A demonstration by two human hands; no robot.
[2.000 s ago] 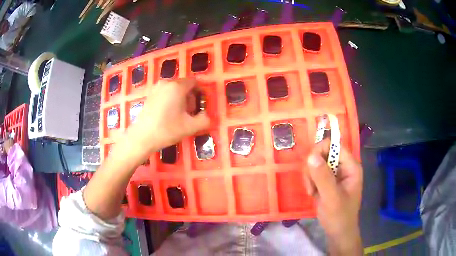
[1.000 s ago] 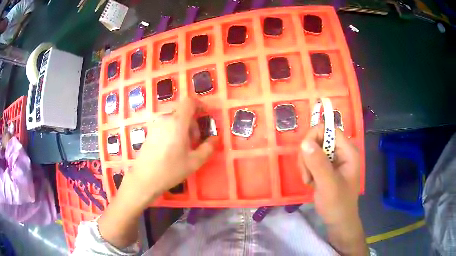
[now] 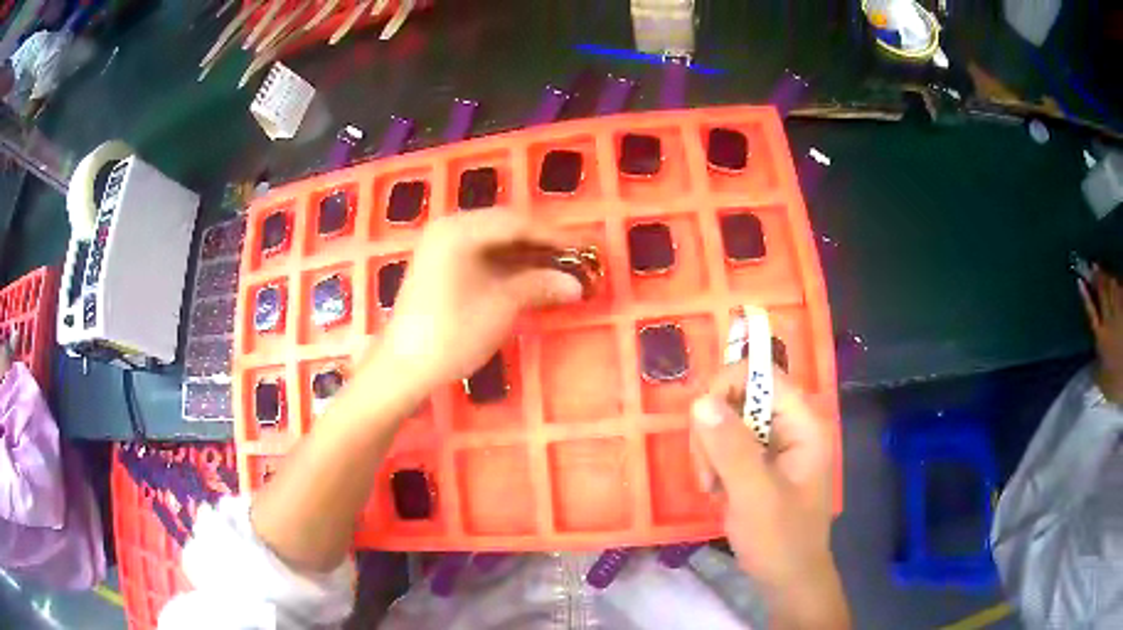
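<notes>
My left hand (image 3: 474,295) pinches a watch body (image 3: 579,261) between thumb and fingers, tilted edge-on, over a second-row pocket of the orange-red tray (image 3: 517,532). The pocket just below it in the third row is bare. My right hand (image 3: 776,474) holds a looped sticker strip (image 3: 759,382) with black dots over the tray's right side. Other dark square watch bodies, such as this one (image 3: 664,352), lie in the tray's pockets. My left hand and forearm hide several pockets; my right hand hides part of the lower right ones.
A white tape dispenser (image 3: 129,261) stands left of the tray, beside a gridded clear tray (image 3: 212,322). A small white calendar-like block (image 3: 282,101) and purple straps (image 3: 554,113) lie behind. Another person's sleeve (image 3: 1062,474) and a blue stool (image 3: 946,492) are at right.
My left hand has moved right, from a third-row pocket to above a second-row pocket, and now holds a tilted watch body. One third-row pocket has become bare. My right hand still holds the strip.
</notes>
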